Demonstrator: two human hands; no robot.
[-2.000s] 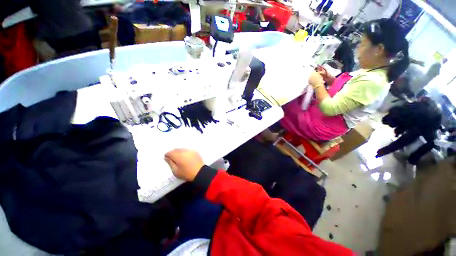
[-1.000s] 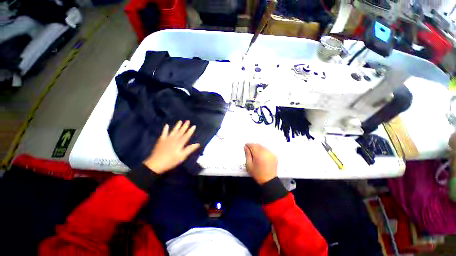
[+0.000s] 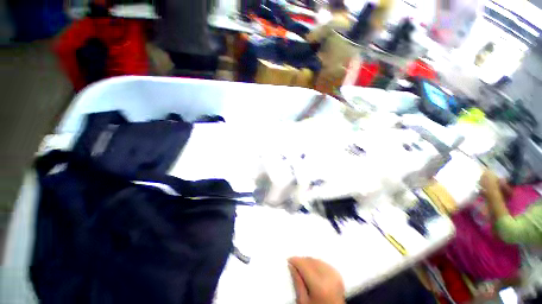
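A dark navy garment (image 3: 136,237) lies spread over the left of the white table, with a narrow strip with a white line (image 3: 202,189) running from it towards the needle area. The white sewing machine (image 3: 356,154) stands to its right, blurred. My right hand (image 3: 318,280) is at the table's front edge, cut off by the bottom of the picture, fingers curled, with nothing visible in it. My left hand is not in view.
A black fringe-like bunch (image 3: 342,211) lies under the machine arm. A yellow-handled tool (image 3: 395,244) and dark small parts (image 3: 421,215) lie right of it. A pale blue trough (image 3: 178,98) rims the back. A person's arm (image 3: 516,225) is at the right.
The view has shifted and turned; the garment now appears larger and lower. My left hand, earlier flat on the garment, has left the picture. My right hand remains curled near the front edge.
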